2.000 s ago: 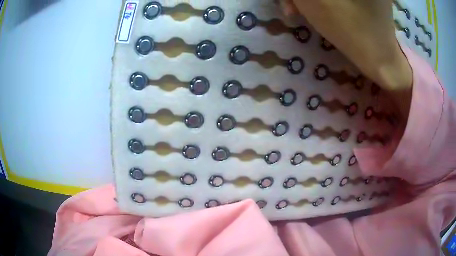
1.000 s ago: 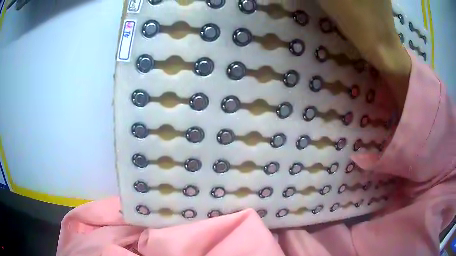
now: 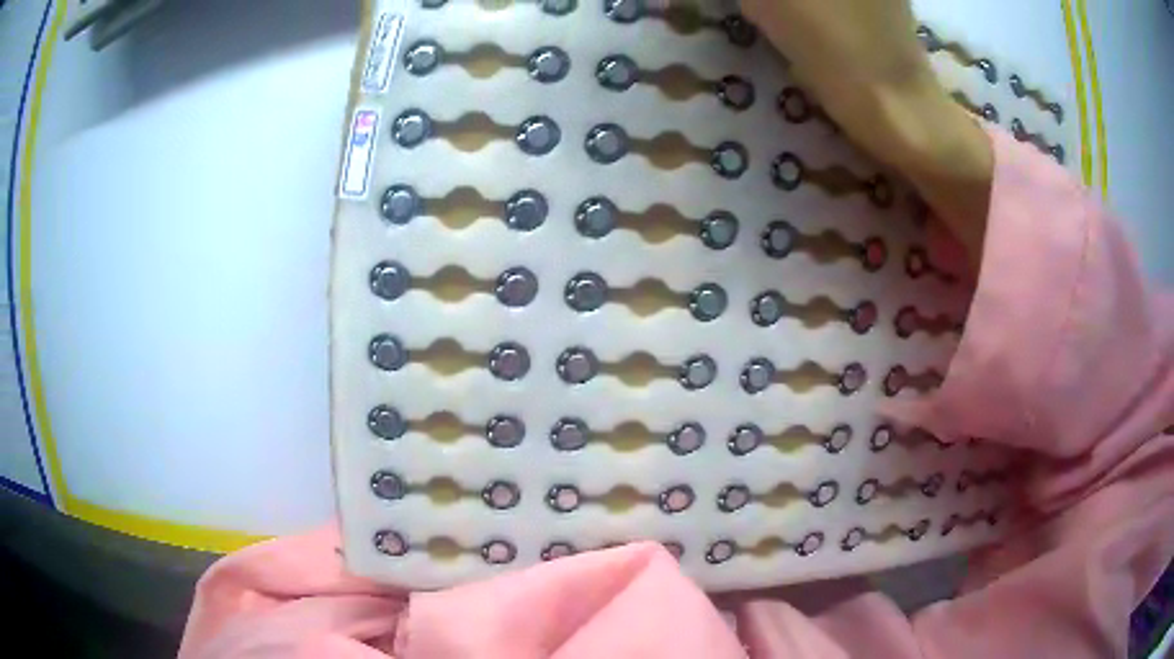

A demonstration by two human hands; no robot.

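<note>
An off-white parts tray (image 3: 554, 386) fills the middle of the view, with rows of tan dumbbell-shaped pockets (image 3: 661, 224). Round metal parts (image 3: 527, 210) with dark rims and paler centres sit at both ends of the pockets. My right hand (image 3: 875, 90) reaches over the tray's upper right from a pink sleeve; its fingers are cut off by the top edge, so what they hold is hidden. My left hand is not in view; a pink sleeve or jacket lies along the tray's near edge.
Two small white labels, one with purple marks (image 3: 358, 152), sit at the tray's left edge. Yellow tape (image 3: 167, 525) borders the white tabletop (image 3: 180, 309) at left and near side, with blue tape outside it. Dark objects (image 3: 116, 23) lie at the top left.
The view has shifted, so the tray sits lower and more rows and a second label show. My right hand stays over the upper right, its fingers still out of the picture.
</note>
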